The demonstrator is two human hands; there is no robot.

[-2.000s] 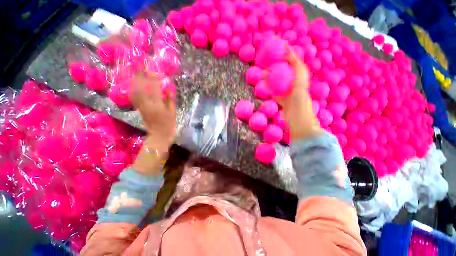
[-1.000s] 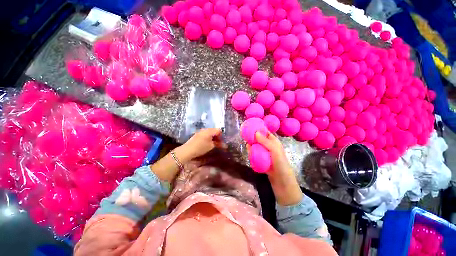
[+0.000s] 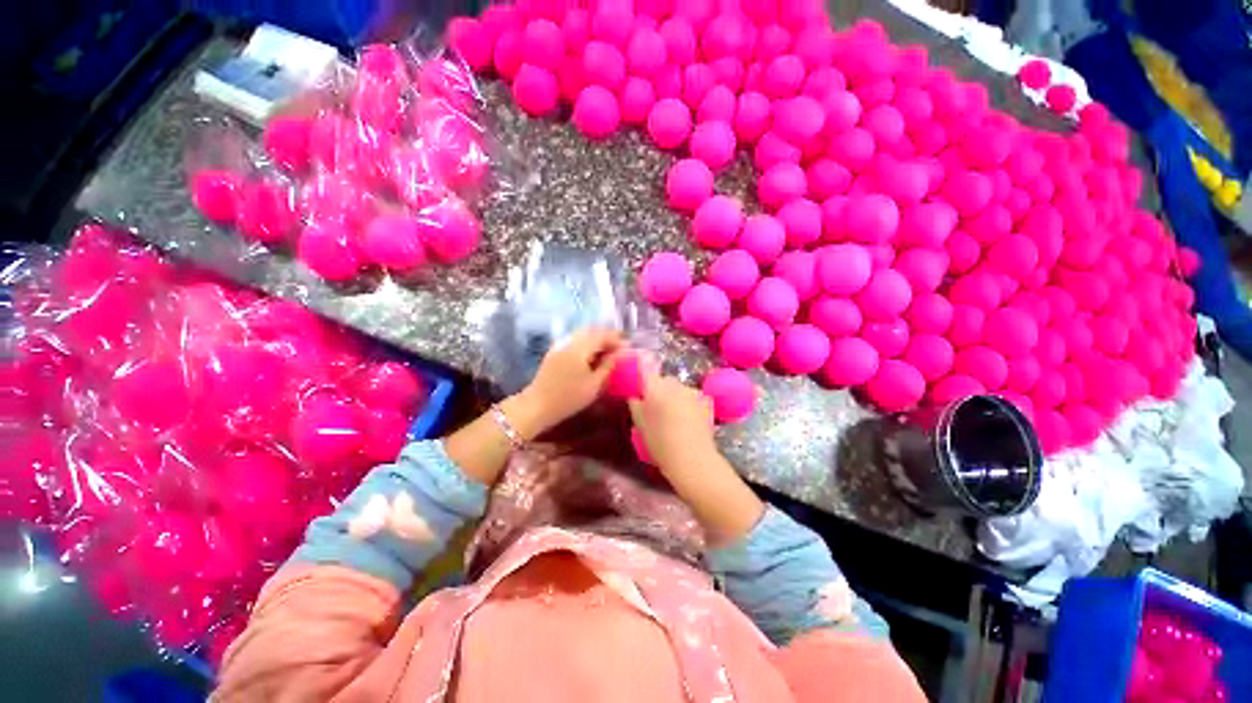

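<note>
My left hand and my right hand are close together at the table's near edge. A pink ball is between them, and my right hand is closed around it. A second pink ball shows partly below my right fingers. My left fingertips pinch at the near edge of the clear poly bags, which lie on the tabletop; whether one bag is lifted is unclear. A loose pink ball rests just right of my right hand. The big pile of pink balls lies to the right.
Bagged balls lie on the table at left, with a white box behind them. A blue crate heaped with bagged balls stands at left. A black cup and white sheeting are at right. A small blue bin is lower right.
My right hand has moved left with the balls to meet my left hand. The bags at my left hand now look crumpled instead of flat. One loose ball now rests near the table edge.
</note>
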